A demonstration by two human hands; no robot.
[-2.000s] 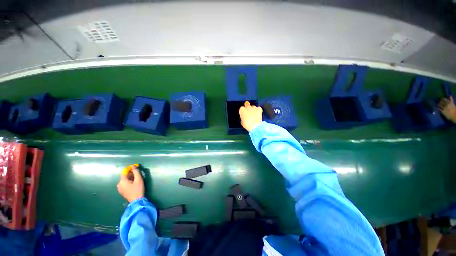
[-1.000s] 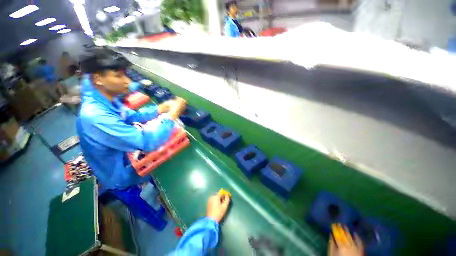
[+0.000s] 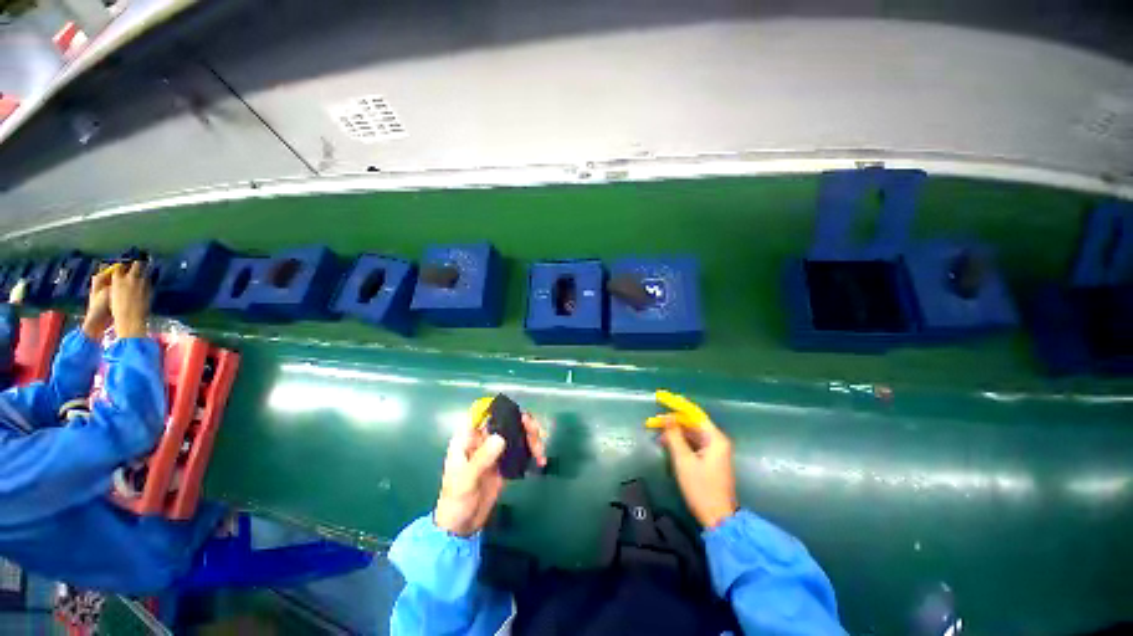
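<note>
My left hand (image 3: 475, 462) holds a small black block (image 3: 507, 435) upright above the glossy worktop, with a yellow finger cot showing. My right hand (image 3: 697, 462) is to its right over the worktop, fingers apart and empty, with yellow cots on its fingers. Loose black blocks (image 3: 640, 528) lie in a pile at the worktop's near edge, partly hidden by my body. Beyond, on the green belt, a blue box with an oval slot (image 3: 565, 302) stands closed, touching a printed blue box (image 3: 671, 326) with a black piece on top.
More blue boxes stand left along the belt (image 3: 746, 224). At right, an open blue box (image 3: 855, 338) has its slotted flap raised, beside a printed box. A neighbour's hands (image 3: 121, 302) are at far left, by a red slotted tray (image 3: 186, 429). A grey panel bounds the belt's far side.
The view swung left and came back. The open box before me is now closed. My right hand has left it, and my left hand now holds a black block.
</note>
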